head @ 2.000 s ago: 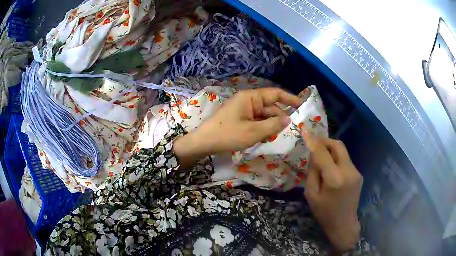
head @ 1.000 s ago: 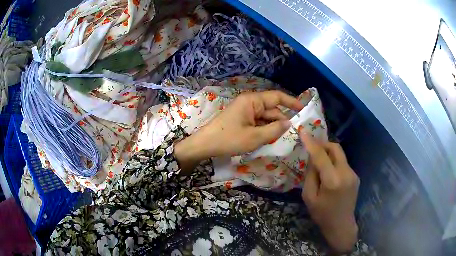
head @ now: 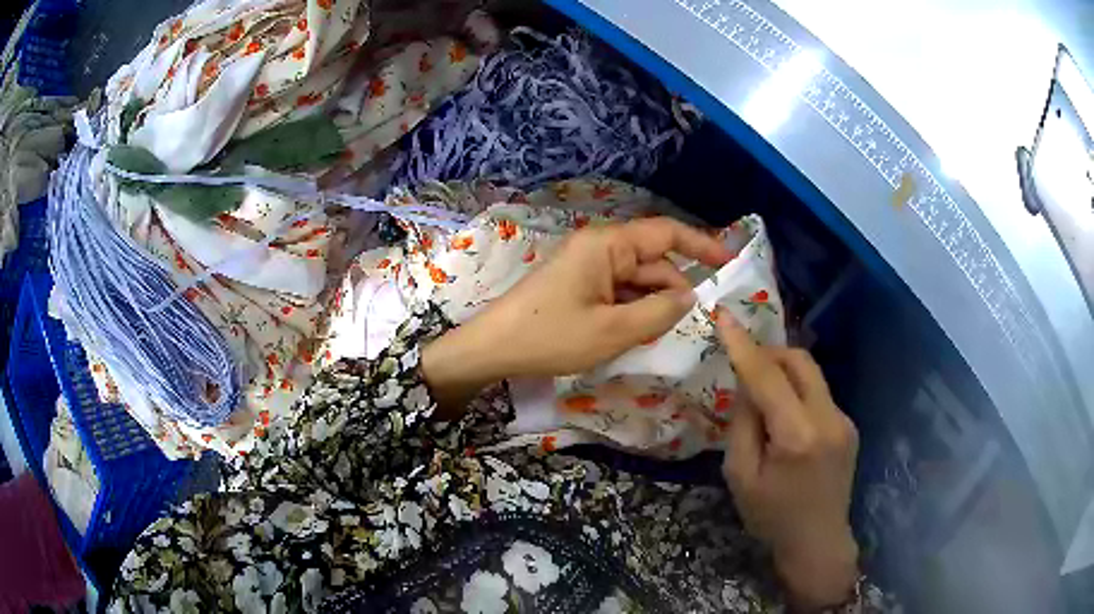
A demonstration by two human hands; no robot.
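Note:
A white floral fabric panel (head: 654, 390) with orange-red flowers lies over the lap, its far right corner raised. My left hand (head: 576, 300) pinches the panel's folded edge between thumb and fingers near that corner. My right hand (head: 786, 444) is at the panel's right side, its index fingertip at the fabric just below the left fingertips. The right thumb and the other curled fingers are partly hidden, so whether they grip cloth does not show.
A tied floral bundle (head: 276, 72) with a green strip (head: 288, 144) and a lavender cord hank (head: 138, 288) lies left, by a blue crate (head: 120, 420). Narrow purple-grey strips (head: 552, 114) lie behind. The white table edge with ruler (head: 858, 126) curves along the right.
My right hand has shifted slightly left and down along the panel. My left hand keeps nearly the same place and pinch.

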